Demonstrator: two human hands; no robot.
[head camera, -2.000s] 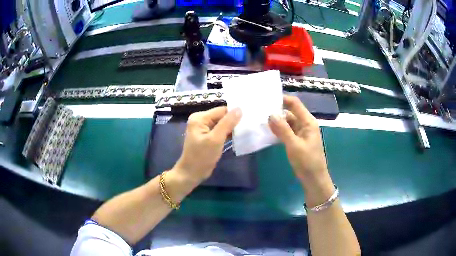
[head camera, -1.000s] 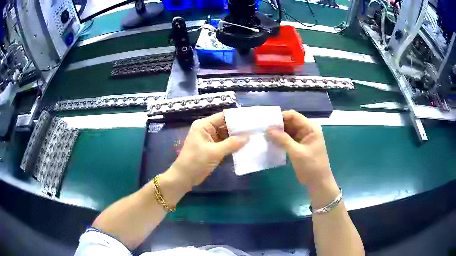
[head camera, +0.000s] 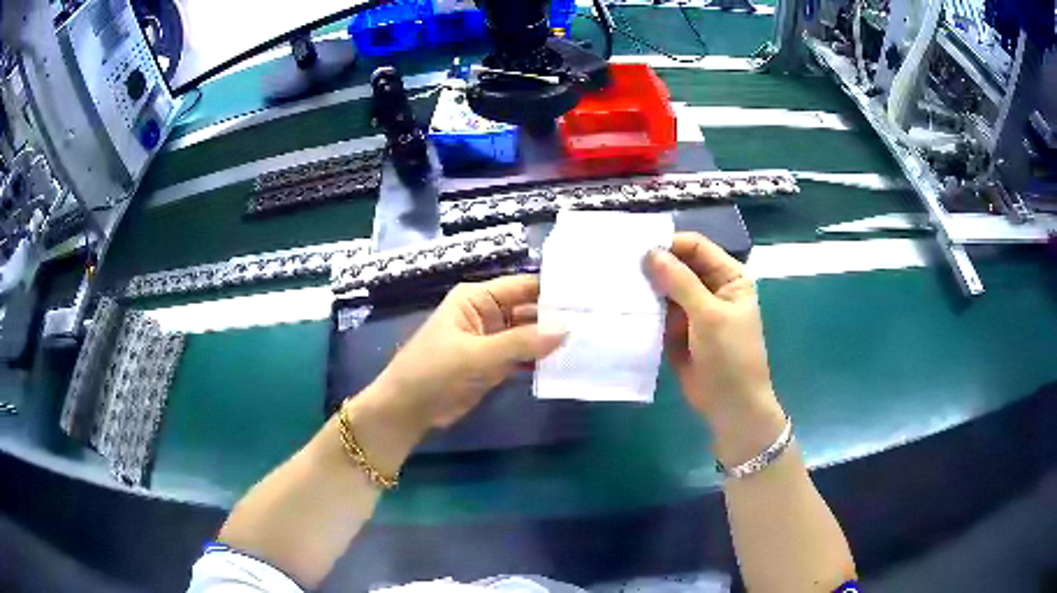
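A white wipe or paper (head camera: 603, 319) with a crease across its middle is held up in front of me, above the black mat (head camera: 377, 365). My left hand (head camera: 464, 348) pinches its lower left side between thumb and fingers. My right hand (head camera: 713, 319) pinches its upper right edge with the thumb on the front. The fingertips behind the wipe are hidden. A silver strip fixture with dark round parts (head camera: 429, 257) lies along the mat's back edge, its right end near the wipe.
Another strip fixture (head camera: 626, 195) lies behind, by the flat black base (head camera: 713, 229). A red bin (head camera: 620, 122), blue bin (head camera: 475, 147), black microscope (head camera: 516, 58) and knobbly black post (head camera: 399, 122) stand at the back. Stacked carrier bars (head camera: 128, 388) lie left; a metal rail (head camera: 916, 197) is right.
The wipe, shorter a second ago, now shows a taller face with a crease. My right hand has moved from its middle to its upper right edge. The view has shifted slightly.
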